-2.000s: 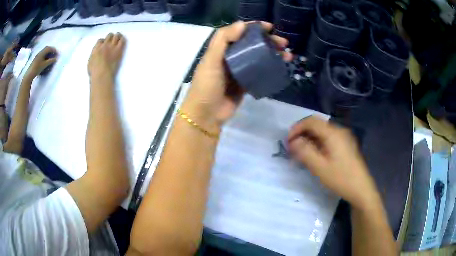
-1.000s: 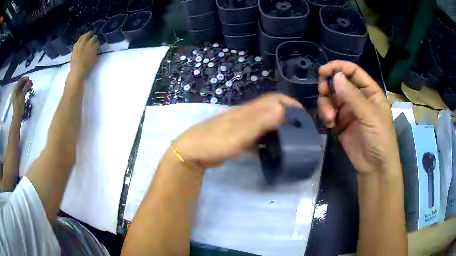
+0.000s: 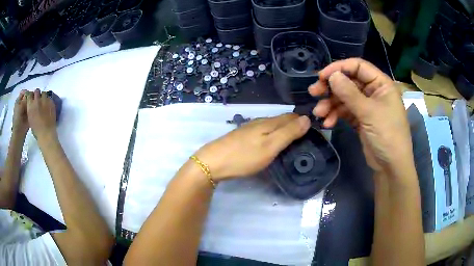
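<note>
A dark grey plastic housing [image 3: 304, 163] lies with its open side and round hub facing up, over the right edge of the white foam sheet [image 3: 228, 223]. My left hand [image 3: 254, 145], with a gold bracelet at the wrist, holds the housing at its upper left rim. My right hand [image 3: 364, 104] is raised to the upper right of the housing, thumb and index finger pinched together; whether a small part is between them cannot be seen. A small black insert part [image 3: 238, 120] lies on the sheet above my left hand.
Small insert parts with pale caps [image 3: 214, 72] lie piled behind the sheet. Stacked housings [image 3: 300, 54] stand behind and right of the pile. A fan retail box [image 3: 443, 171] stands at the right. At the left, another person's hands [image 3: 39, 111] hold a dark housing over a white sheet.
The housing has turned from side-on to open side up and lies lower. My left hand stays on it. My right hand has shifted slightly. The insert part on the sheet now shows.
</note>
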